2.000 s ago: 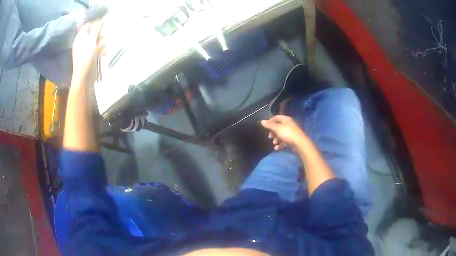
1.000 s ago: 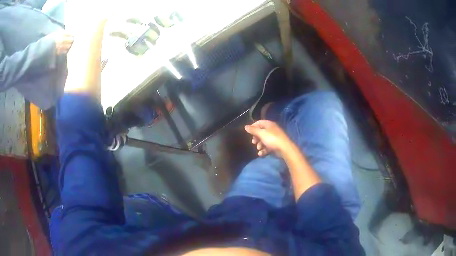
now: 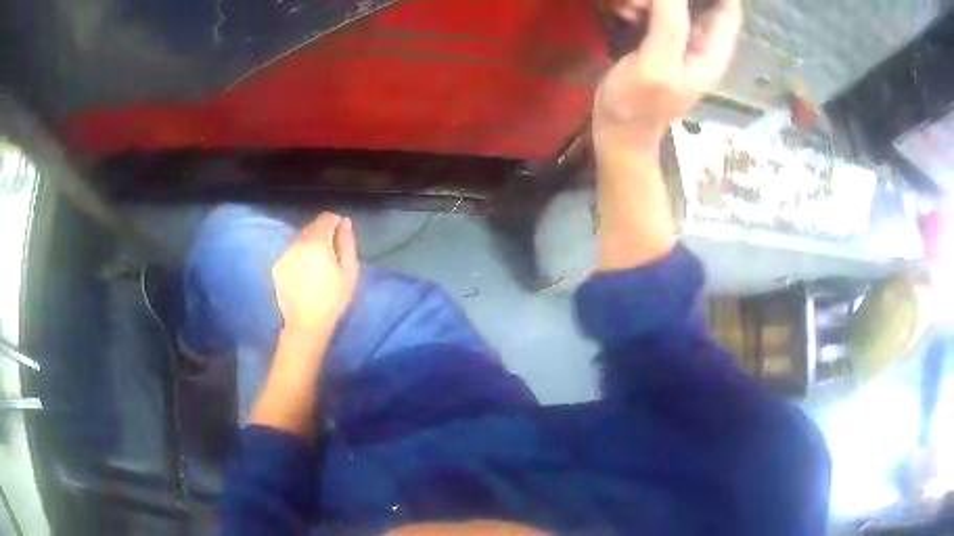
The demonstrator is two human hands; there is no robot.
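My right hand (image 3: 659, 89) is raised at the top edge, against a dark object (image 3: 628, 16) beside the red machine cover (image 3: 450, 84). Its fingers are spread and blurred, and the picture's edge cuts them. I cannot tell whether it grips that dark object. My left hand (image 3: 314, 272) is held low over my jeans, its fingers curled. Nothing shows in it, but its palm side is hidden, so I cannot tell whether it holds something small.
A dark scratched panel (image 3: 136, 52) is at the upper left. A bright printed plate (image 3: 774, 178) lies on the machine's right side. A brown slatted box (image 3: 774, 340) stands low at the right. A strip of the white table shows at the left edge.
The view has turned right, away from the white table to the red machine cover. My left hand has left the table and is low over my leg. My right hand has risen to the machine.
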